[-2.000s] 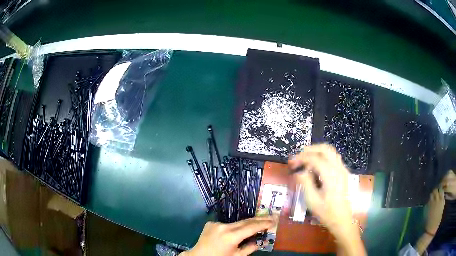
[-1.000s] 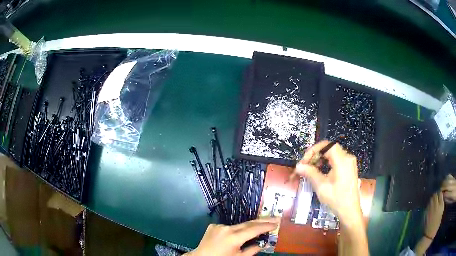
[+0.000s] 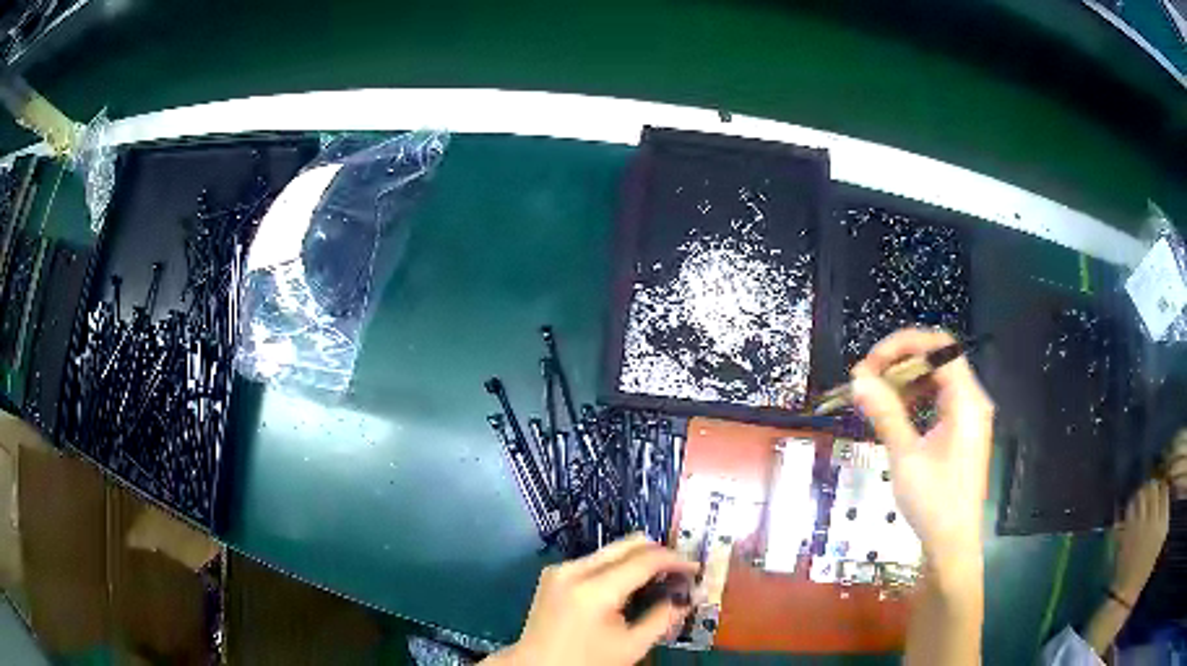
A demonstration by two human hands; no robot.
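Observation:
My right hand [image 3: 931, 416] holds dark tweezers [image 3: 898, 375] with a lighter tip; the tip points left, over the near right edge of the tray of silver-white parts [image 3: 723, 306]. My left hand [image 3: 605, 599] is at the left part of the metal fixture [image 3: 712, 553] on the orange base board [image 3: 755, 612]. Its fingers are curled around something small and dark that I cannot make out. Slim black rods [image 3: 586, 475] lie in a loose pile just left of the board. Metal plates [image 3: 866, 520] stand on the board's right part.
A tray of small black parts [image 3: 905, 280] is beside the white ones, with a sparser tray [image 3: 1061, 390] farther right. A rod tray [image 3: 156, 377] and a clear bag [image 3: 313, 286] are at left. A carton [image 3: 78, 559] is lower left. A coworker's hand [image 3: 1143, 520] shows at right.
My right hand with the tweezers has moved right, from over the fixture to the trays' near edge, uncovering the metal plates. My left hand's fingers have curled more at the fixture.

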